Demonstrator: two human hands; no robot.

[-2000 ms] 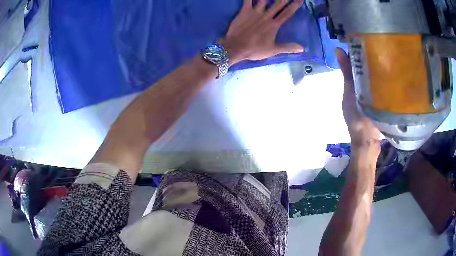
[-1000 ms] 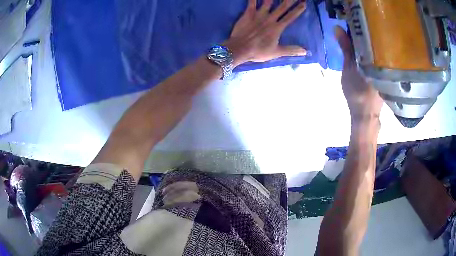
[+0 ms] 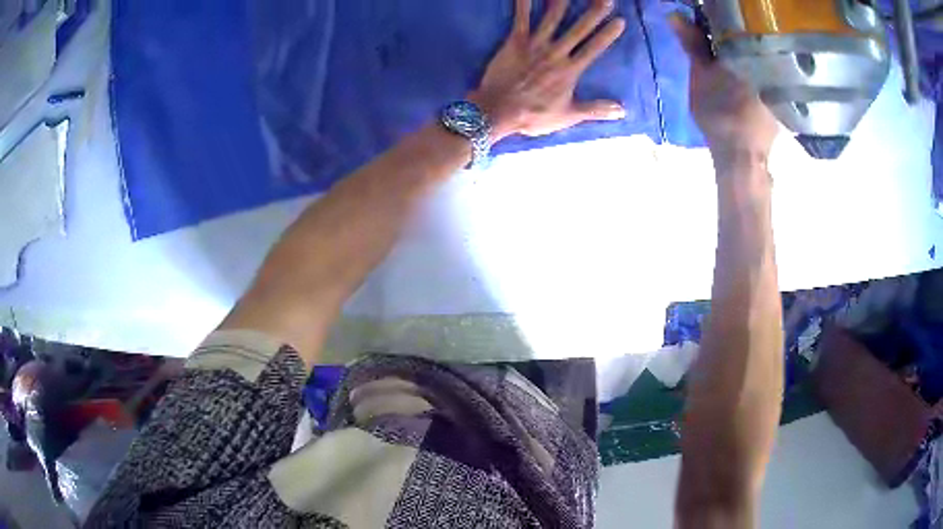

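Note:
A large blue fabric lay (image 3: 196, 124) lies flat on the table, cut off by the top edge. My left hand (image 3: 543, 78) lies flat on it with fingers spread, near its right part. The cloth cutting machine (image 3: 807, 62), grey with an orange band, stands at the upper right, its upper part out of the picture. My right hand (image 3: 724, 98) is at the machine's left side, partly hidden behind it; its grip is mostly covered. A cut line runs down the fabric just left of my right hand, with a blue strip (image 3: 674, 88) beyond it.
The white table (image 3: 414, 274) has a yellowish front edge. Pale cut shapes (image 3: 31, 196) lie at the left end. Below the table are blue and white scraps, green material (image 3: 646, 413) and a brown box-like object (image 3: 874, 403) at the right. A metal rod shows at the upper right.
The machine and my right hand have moved away, up the picture, and the cut line now shows beside them. My left hand stays flat in nearly the same place.

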